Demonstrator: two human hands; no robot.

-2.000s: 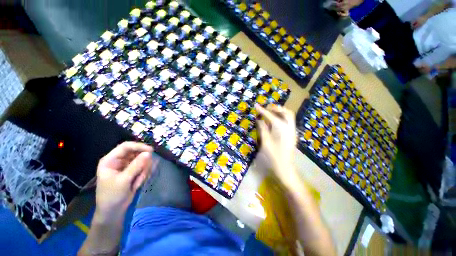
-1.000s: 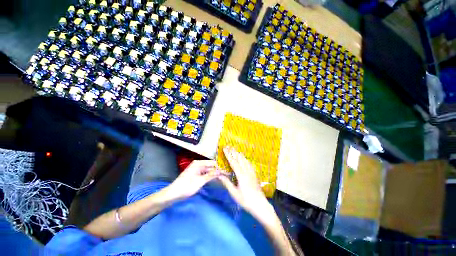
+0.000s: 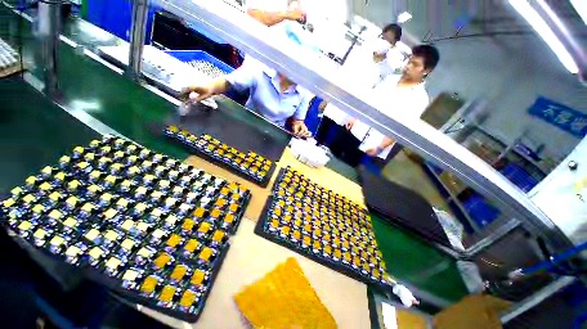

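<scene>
The amber tape sheet (image 3: pixel 286 301) lies on the light tan board (image 3: pixel 241 247) near the bottom middle, cut off by the frame's lower edge. The large black tray of circuit boards (image 3: pixel 103 225) lies to its left; boards near its right end have amber tops, the others pale tops. A second tray (image 3: pixel 322 222), with amber-topped boards, lies beyond the sheet to the right. A smaller group of amber-topped boards (image 3: pixel 222 154) is farther back. Neither of my hands is in the picture.
A person in a light blue shirt (image 3: pixel 273 96) sits opposite, hands over the bench. Other people stand behind. White parts (image 3: pixel 310 153) lie at the board's far side. A metal rail (image 3: pixel 360 96) crosses above. A cardboard flap (image 3: pixel 473 313) is at lower right.
The view has swung up towards the line opposite. Both my hands, which were at the tape sheet, have left the picture. The sheet now shows turned and cut off at the bottom.
</scene>
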